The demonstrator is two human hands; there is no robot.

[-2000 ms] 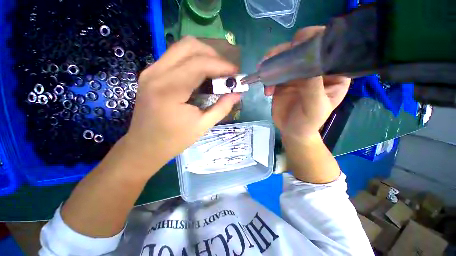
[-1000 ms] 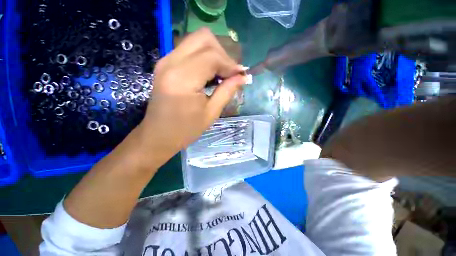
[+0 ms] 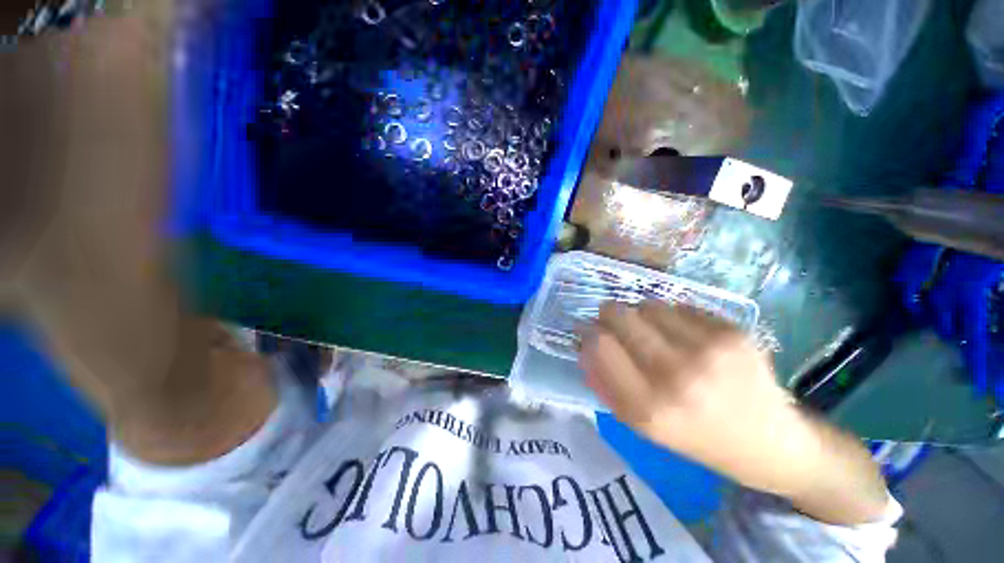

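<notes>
The fixture block (image 3: pixel 771 196), bright with a dark round hole, stands on the worn metal base plate (image 3: pixel 672 99). The grey tapered press nose (image 3: pixel 936 214) points at it from the right, apart from it. My right hand (image 3: pixel 672 357) is over the frosted clear tray (image 3: pixel 550 374), its fingertips at the thin silver pins (image 3: pixel 584 291); whether they grip one is hidden. My left hand (image 3: pixel 83 143) is large and blurred at the far left, cut off by the picture's edge; its fingers cannot be made out.
A blue bin (image 3: pixel 380 258) of small shiny rings is left of the base plate. Silver metal parts (image 3: pixel 55 13) show at the top left corner. The green machine foot (image 3: pixel 740 13) and a clear container (image 3: pixel 859 44) are at the far side. Blue bins (image 3: pixel 936 297) are at right.
The view has shifted left, so the bench items appear further right. My left hand has left the fixture block and moved far left. My right hand has come back to the pin tray.
</notes>
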